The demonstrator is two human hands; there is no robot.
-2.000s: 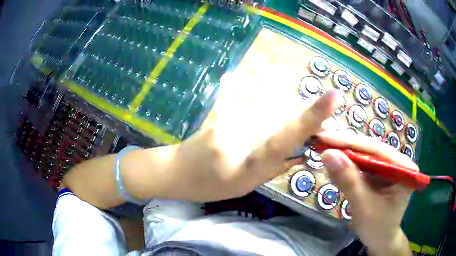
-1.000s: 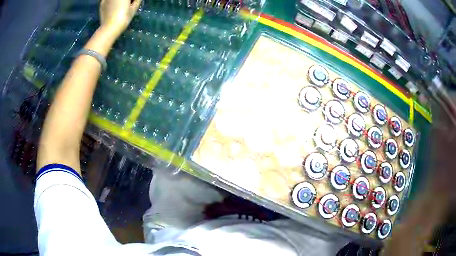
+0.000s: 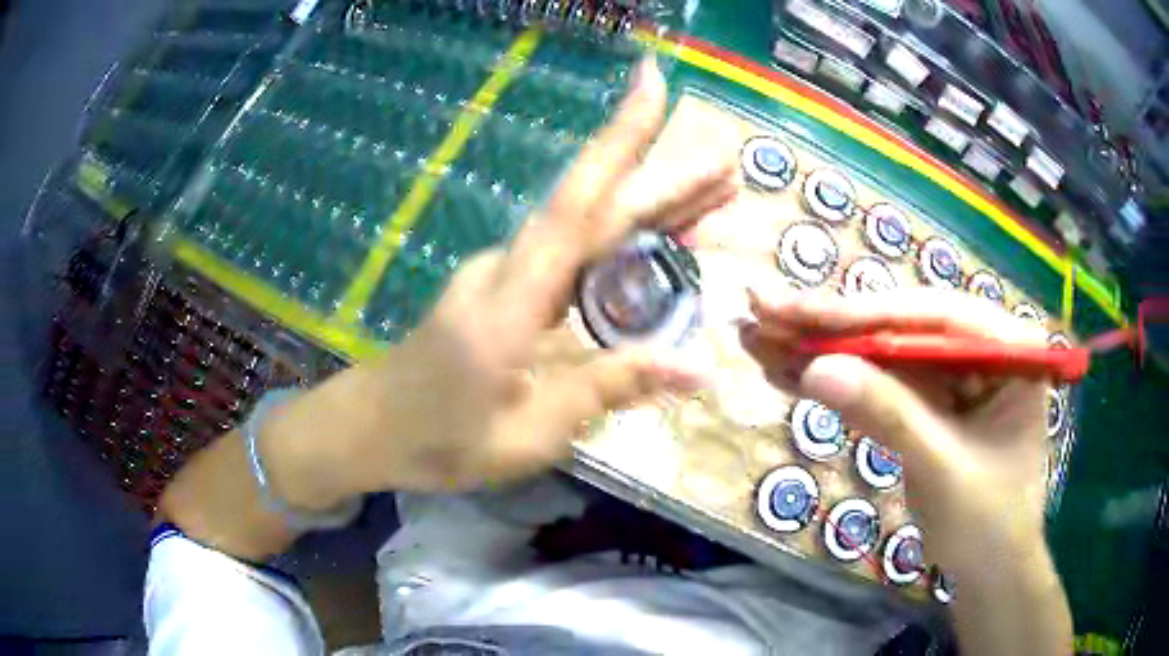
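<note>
My left hand (image 3: pixel 474 346), blurred, has a round speaker unit (image 3: pixel 635 292) with a dark rim among its spread fingers, above the tray's left part; the exact finger contact is unclear. My right hand (image 3: pixel 955 449) holds a red pen-shaped tool (image 3: pixel 942 352) level over the discs, its tip end pointing left and partly hidden by fingers. Below lies the tray with a tan base (image 3: pixel 692 449). Discs with pale rings and blue-grey centres (image 3: pixel 831 195) sit in rows on its right part, with thin red wires; my right hand covers several.
Clear slotted trays (image 3: pixel 295 192) lie at the left over the green mat. Yellow and red tape (image 3: pixel 820 90) runs behind the tan tray. Stacked trays with white labels (image 3: pixel 961 105) stand at the far right. Parts with red wires (image 3: pixel 116 372) are lower left. The tool's cord leaves at the right.
My left hand has come back from the far left to the middle with a disc. My right hand has moved in from the right edge with the red tool. The far row has one more disc.
</note>
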